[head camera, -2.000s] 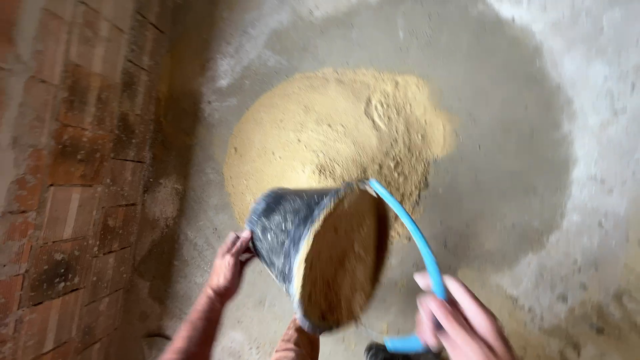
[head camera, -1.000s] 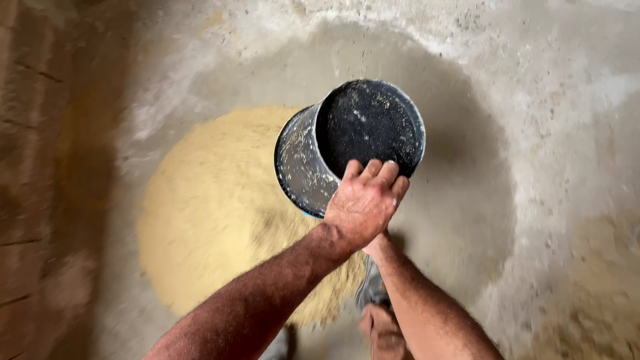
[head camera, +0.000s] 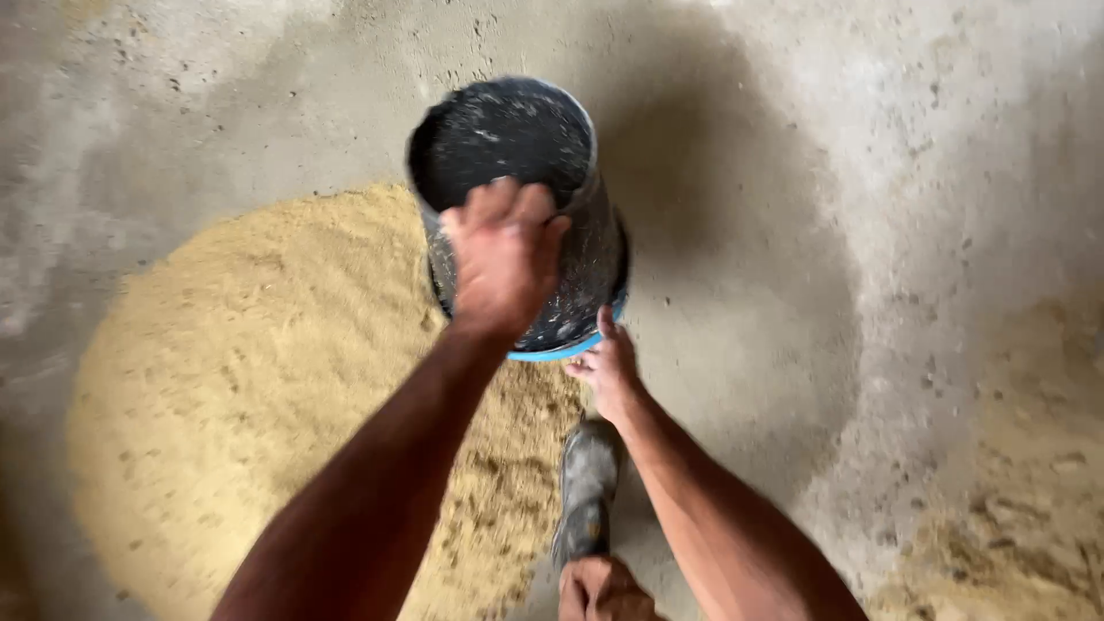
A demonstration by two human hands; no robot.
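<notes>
A black bucket [head camera: 561, 267] is held upside down over the edge of a pile of yellow sand [head camera: 259, 362], its base facing up at me. My left hand [head camera: 509, 250] grips the base rim, fingers curled over it. At the lower right, my right hand [head camera: 612, 358] holds the bucket by its mouth, where a blue handle [head camera: 552, 352] runs along the rim. The bucket's inside is hidden from view. Motion blurs the bucket and my left hand.
A grey boot [head camera: 589, 483] stands beside the sand's right edge, below my right hand. Damp-looking concrete floor [head camera: 742, 345] surrounds the pile. More loose sand [head camera: 1018, 517] lies at the lower right.
Two seconds ago the bucket was tilted, its sandy inside showing and its blue handle in my right hand; now it is upturned. My left hand has moved onto its base. The view has shifted.
</notes>
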